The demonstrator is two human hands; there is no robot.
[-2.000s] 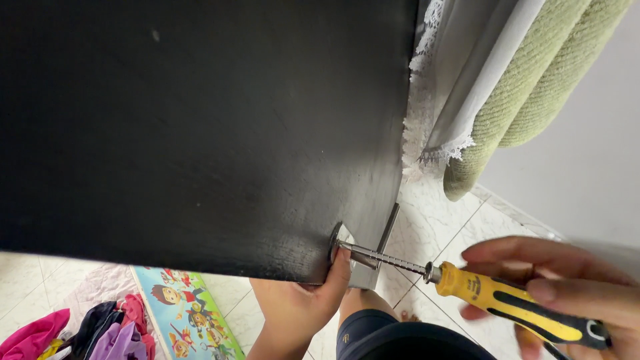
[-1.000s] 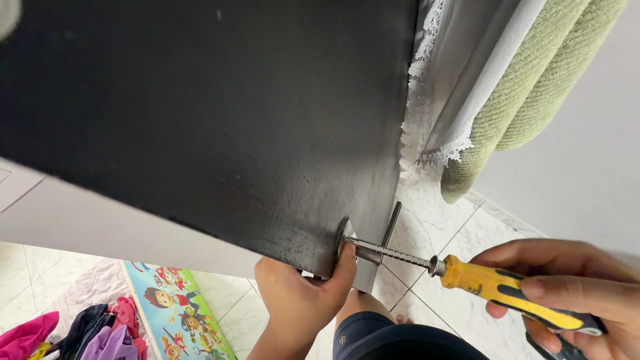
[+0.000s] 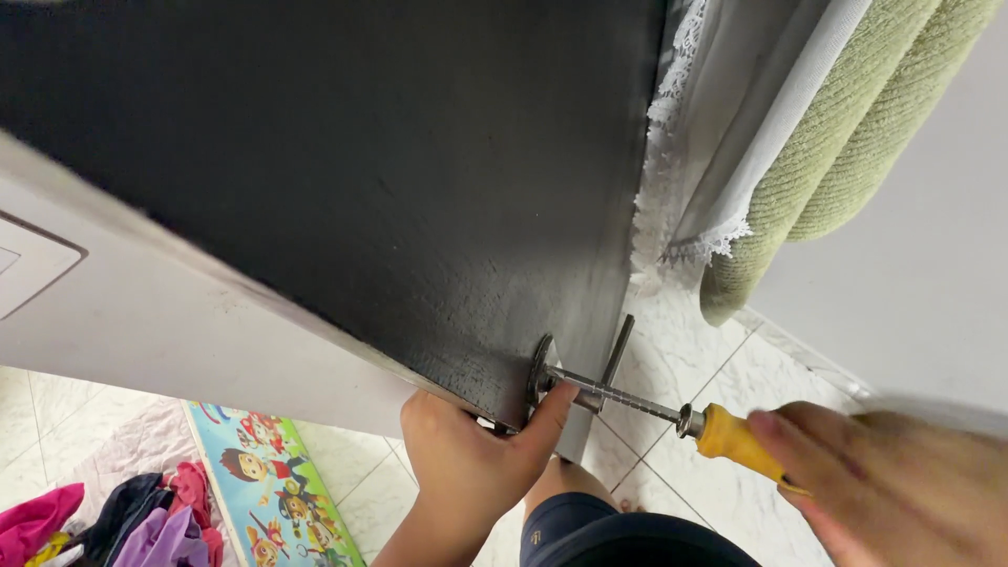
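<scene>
My left hand [image 3: 480, 449] grips the edge of a black door panel [image 3: 409, 181], its thumb beside a metal door handle's round base plate [image 3: 543, 368]. Out from the handle's base a metal lever [image 3: 618, 350] sticks up to the right. My right hand [image 3: 882, 480], blurred, is closed around the yellow and black handle of a screwdriver [image 3: 740, 445]. The screwdriver's long shaft points left, and its tip is at the base plate near my left thumb. Whether the tip sits in a screw cannot be told.
A green ribbed towel [image 3: 850, 134] and white lace-edged cloth [image 3: 713, 236] hang at the right, beside a pale wall [image 3: 929, 283]. At lower left, clothes [image 3: 157, 528] lie near a colourful cartoon-printed board [image 3: 276, 488] on the tiled floor [image 3: 362, 465].
The panel's lower edge slants more steeply, and more of its light edge face shows. My right hand has shifted its hold on the screwdriver's handle. My left hand stays at the panel's edge.
</scene>
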